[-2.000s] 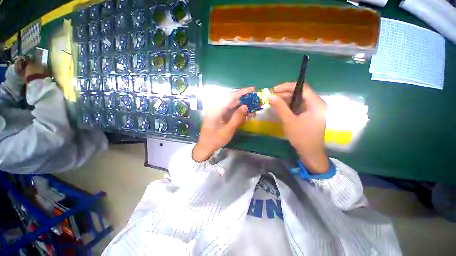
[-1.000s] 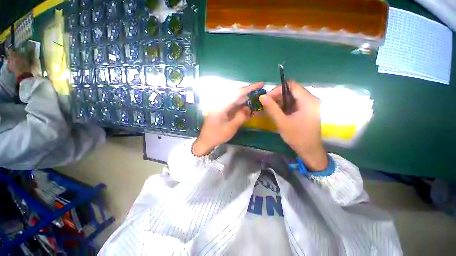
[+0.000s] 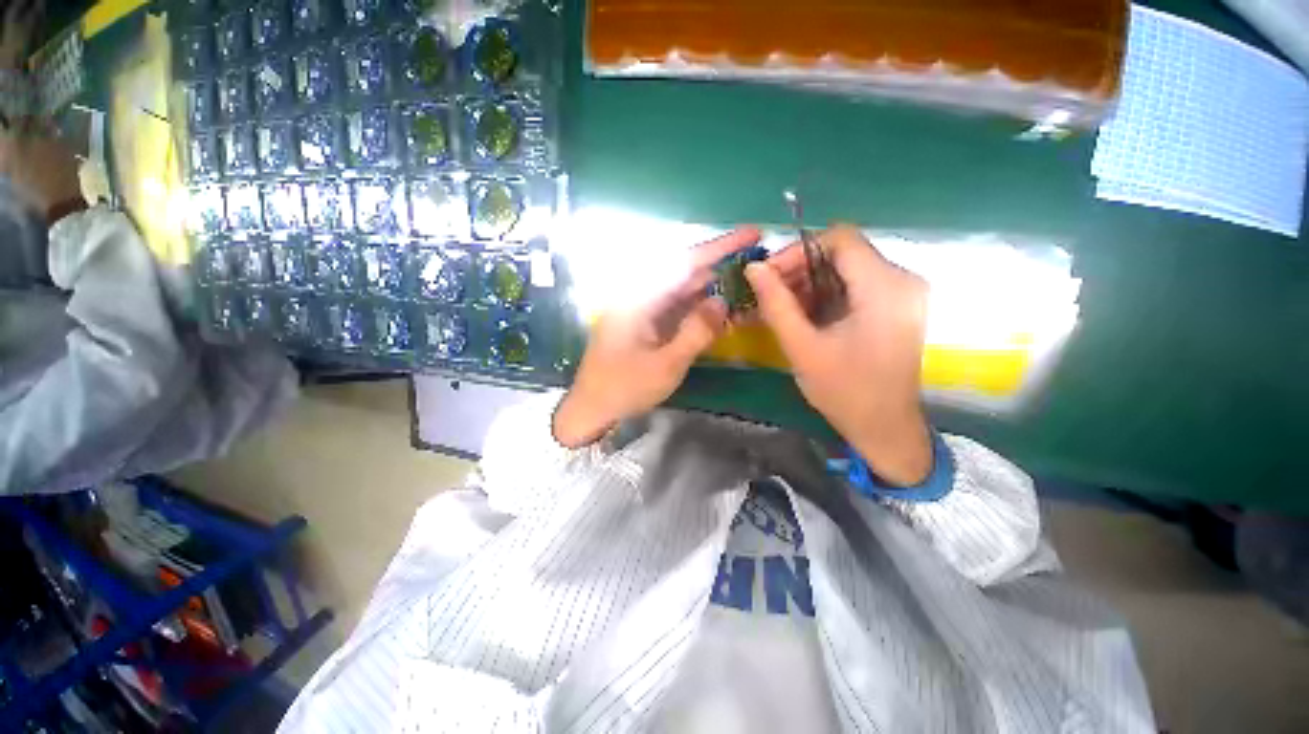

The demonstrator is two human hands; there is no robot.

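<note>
My left hand [image 3: 639,344] holds a small round dark green module [image 3: 738,281] in its fingertips, above the glaring white liner sheet [image 3: 1005,287]. My right hand [image 3: 859,323] has its thumb and finger at the module's right side. It also holds dark tweezers [image 3: 813,255], with the tip pointing up and away from the module. The liner's yellow strip [image 3: 976,370] shows below and right of my right hand. Whether a yellow piece lies on the module cannot be told.
A clear blister tray [image 3: 345,187] with round modules is at the left. An amber stack [image 3: 861,40] lies beyond the liner, with a white gridded sheet [image 3: 1203,122] to its right. Another person's sleeve [image 3: 129,351] is at far left, near a blue rack [image 3: 172,574].
The module earlier showed its blue face with a bright yellow-white spot beside it; it now looks dark green. The tweezers have tilted to the left. The view has shifted slightly.
</note>
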